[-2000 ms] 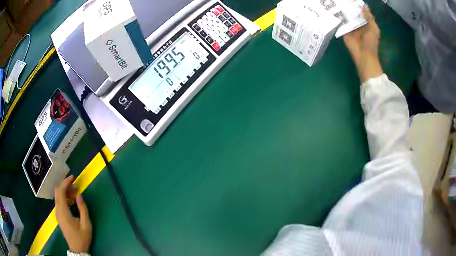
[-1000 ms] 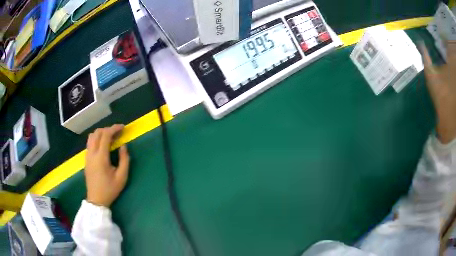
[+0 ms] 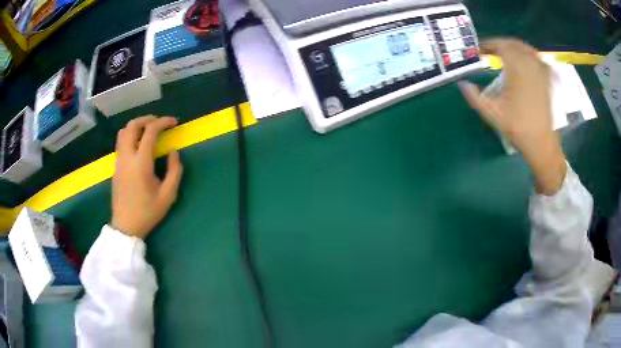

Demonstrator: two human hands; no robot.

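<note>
The white digital scale (image 3: 381, 68) stands at the top centre; its display is lit, with blurred digits, and only the front of its grey pan shows. My right hand (image 3: 521, 102) is raised at the scale's right end, blurred, fingers apart, with nothing seen in it. It partly hides white boxes (image 3: 572, 98) behind it. My left hand (image 3: 144, 170) rests on the yellow edging at the left, fingers apart and empty. Beyond it stand an open box with a round disc (image 3: 119, 64) and a closed box with a blue panel (image 3: 187, 41).
Another closed box (image 3: 65, 102) and open box (image 3: 19, 144) stand at the far left. A white box (image 3: 41, 258) stands at the lower left. A black cable (image 3: 243, 204) crosses the green bench. A white paper (image 3: 262, 75) lies under the scale. A box edge (image 3: 611, 78) shows far right.
The view has swung right and down. The right hand has moved from the far-right boxes towards the scale. The box on the scale's pan is no longer in view. The left hand stays by the edging.
</note>
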